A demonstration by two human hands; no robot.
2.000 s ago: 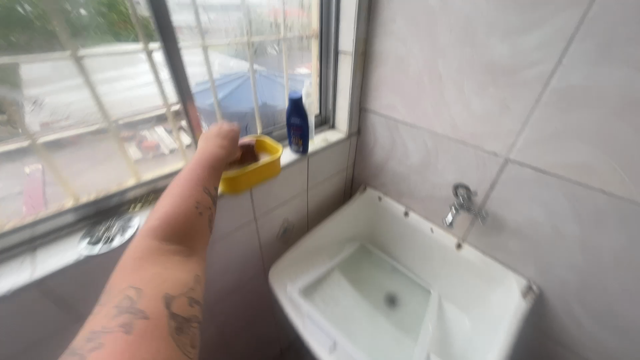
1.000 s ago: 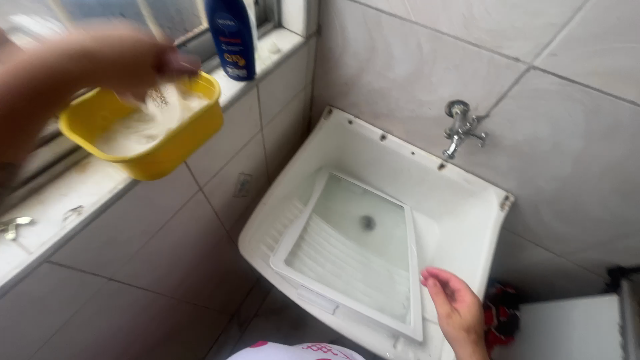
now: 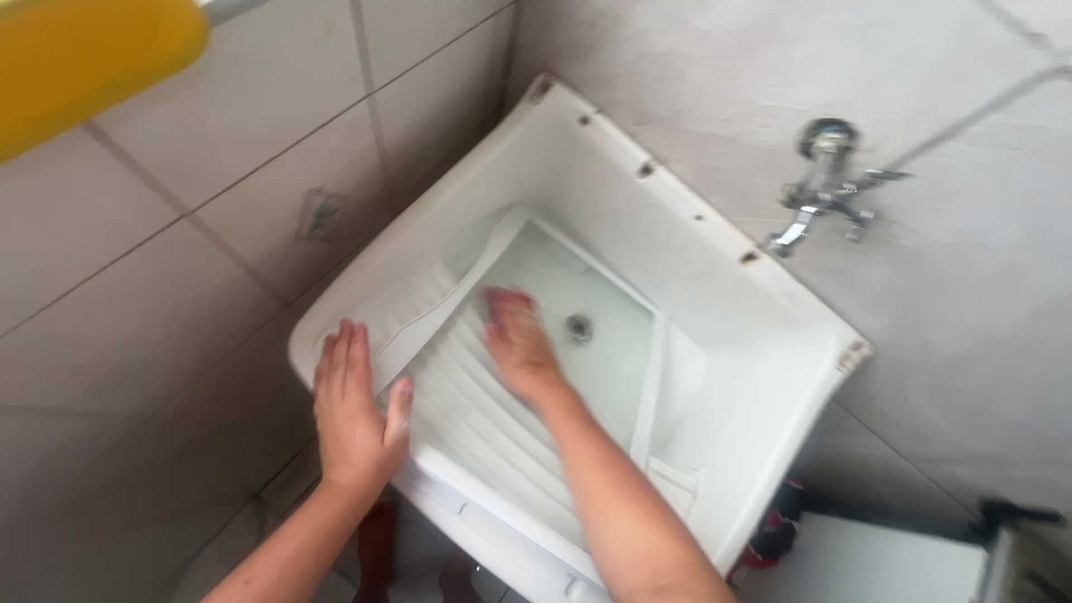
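A white-framed glass panel (image 3: 657, 377) lies tilted inside a white laundry sink (image 3: 737, 301), over its ribbed washboard slope and drain. My left hand (image 3: 356, 402) is at the sink's left front, fingers spread beside the panel's white frame, and appears to hold nothing; whether it touches the frame I cannot tell. Palm down over the glass, near the drain, is my right hand (image 3: 517, 339), blurred, with no object visible in it. A yellow plastic tub (image 3: 92, 67) shows partly at the upper left, away from both hands.
A chrome faucet (image 3: 816, 197) juts from the tiled wall behind the sink. Tiled wall (image 3: 209, 276) runs along the left. At the lower right stands a white surface (image 3: 879, 561) with a dark and red item (image 3: 775, 528) beside it. Bare feet show below the sink.
My left hand has moved from the yellow tub down to the sink's left front. From the panel's right edge, my right hand has moved over the glass. The view has shifted toward the sink.
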